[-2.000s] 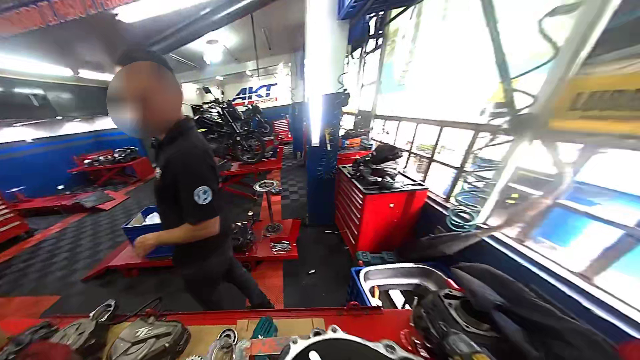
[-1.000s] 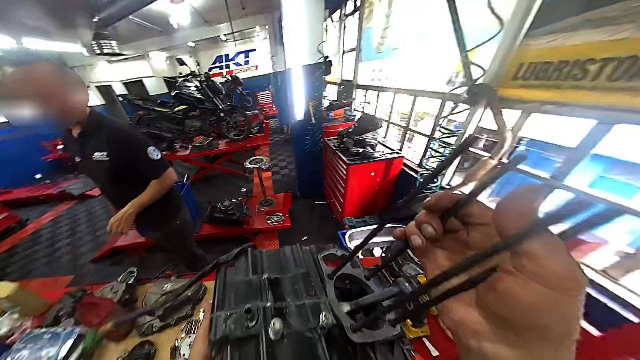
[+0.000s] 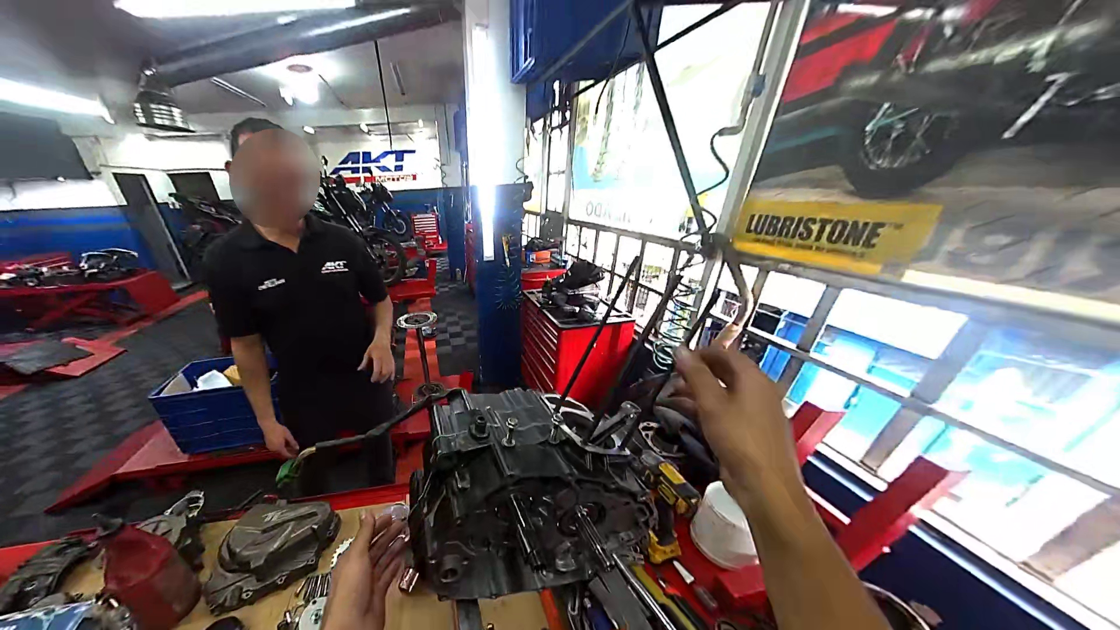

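Observation:
A dark metal motorcycle engine crankcase [image 3: 525,499] stands on the bench in front of me, with long threaded studs [image 3: 604,332] rising from its far right side. My left hand [image 3: 372,560] is beside the case's left side, fingers apart and palm toward it; whether it touches is unclear. Up at the right, my right hand [image 3: 726,394] is raised near the tops of the studs, its thumb and fingers curled; whether it grips a stud cannot be made out. A cable [image 3: 376,429] with a green end runs left from the top of the case. Gear shafts [image 3: 525,529] stick out of its near face.
Left on the bench lie an engine cover [image 3: 271,547] and a red container [image 3: 149,573]. A yellow and black power tool [image 3: 669,486], a white tub [image 3: 724,525] and hand tools are at right. A person [image 3: 306,324] stands across the bench, near a blue crate [image 3: 210,407].
The crankcase now appears turned, its gear shafts facing me. My right hand, among the studs a second ago, is now higher near their tops. The person now faces the bench.

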